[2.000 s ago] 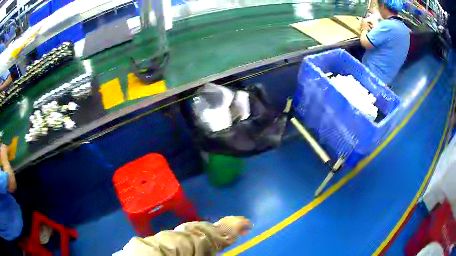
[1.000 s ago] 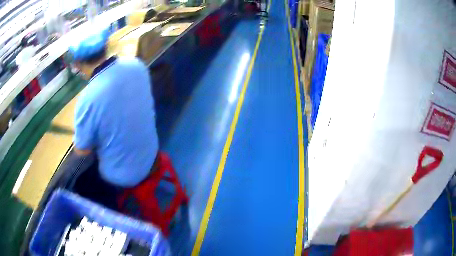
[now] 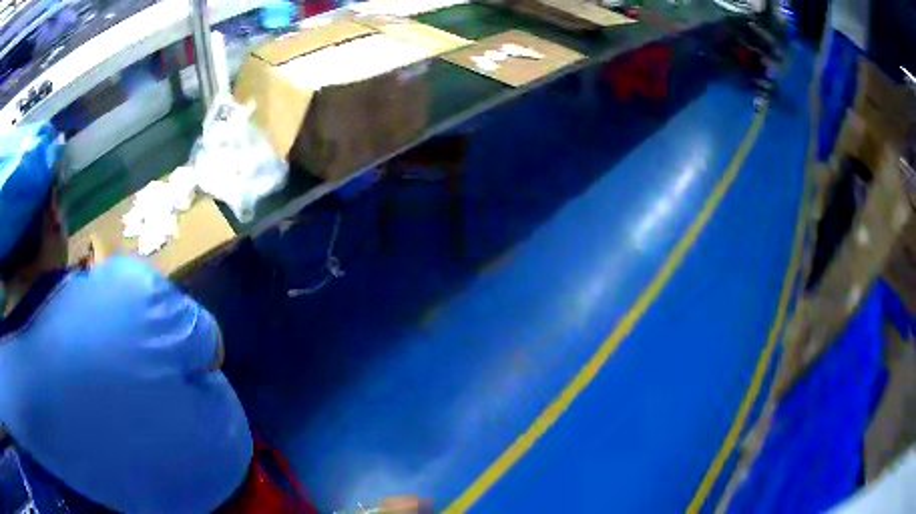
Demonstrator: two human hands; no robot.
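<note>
My left hand (image 3: 400, 504) shows only as a small blurred part at the bottom edge; whether it holds anything cannot be told. My right hand is not in view. On the green bench at the left, white pieces (image 3: 153, 216) lie heaped on a cardboard sheet (image 3: 206, 236). A clear plastic bag (image 3: 236, 161) lies beside them, against an open carton (image 3: 367, 120) with raised flaps and a white top layer. Farther along, a few white pieces (image 3: 505, 53) lie on another cardboard sheet (image 3: 542, 68).
A co-worker in a blue shirt (image 3: 121, 392) and blue cap sits at the near left on a red stool (image 3: 269, 487). A blue floor aisle with yellow lines (image 3: 603, 351) runs ahead. Cardboard (image 3: 854, 231) and blue sheeting (image 3: 819, 422) stand along the right. Another red stool (image 3: 640, 72) is under the bench.
The view has moved forward and turned left along the bench. The blue crate and the white wrapped stack have left the picture; the carton and bag are nearer, and my hand shows at the bottom.
</note>
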